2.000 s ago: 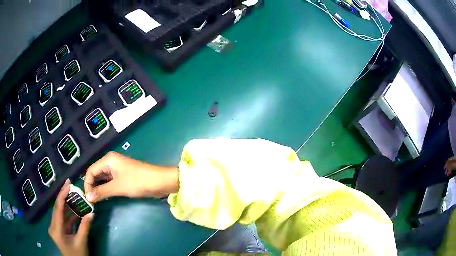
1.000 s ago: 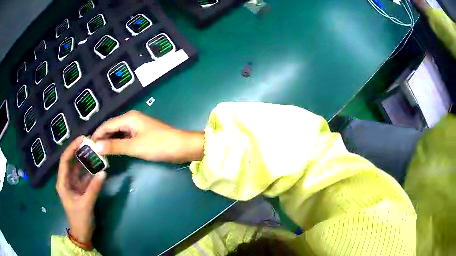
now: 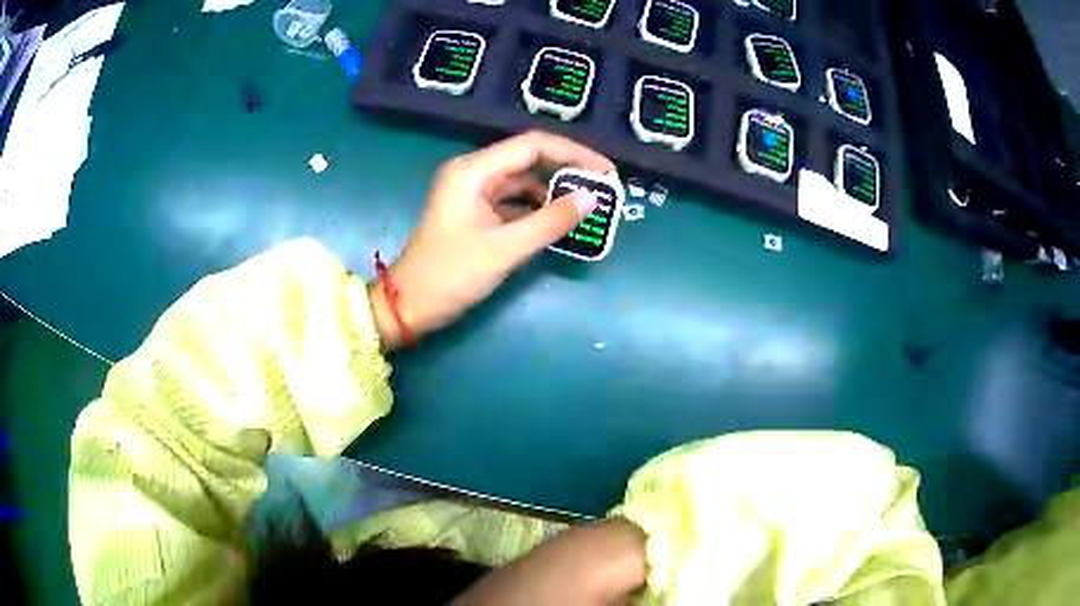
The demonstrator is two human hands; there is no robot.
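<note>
My left hand [image 3: 474,231], with a red string at the wrist, holds a smartwatch unit [image 3: 596,237] in front of the foam tray. The watch has a pale rim and a lit black screen with green lines; my thumb lies over its screen. My right hand [image 3: 563,571] is low at the bottom edge, near my body, partly cut off, its fingers hidden. The black foam tray [image 3: 734,184] holds rows of lit watches and a blank white label [image 3: 842,210] at its near right corner.
Small whitish square pieces [image 3: 773,243] lie on the green mat near the tray. A second black tray [image 3: 989,142] is at the right. A clear plastic item [image 3: 301,21] with a blue-capped piece [image 3: 344,53] and white paper sheets [image 3: 53,130] are at the left.
The view has swung left. My right hand has left the watch and moved down toward my body. My left hand still holds the watch, now with its thumb over the screen.
</note>
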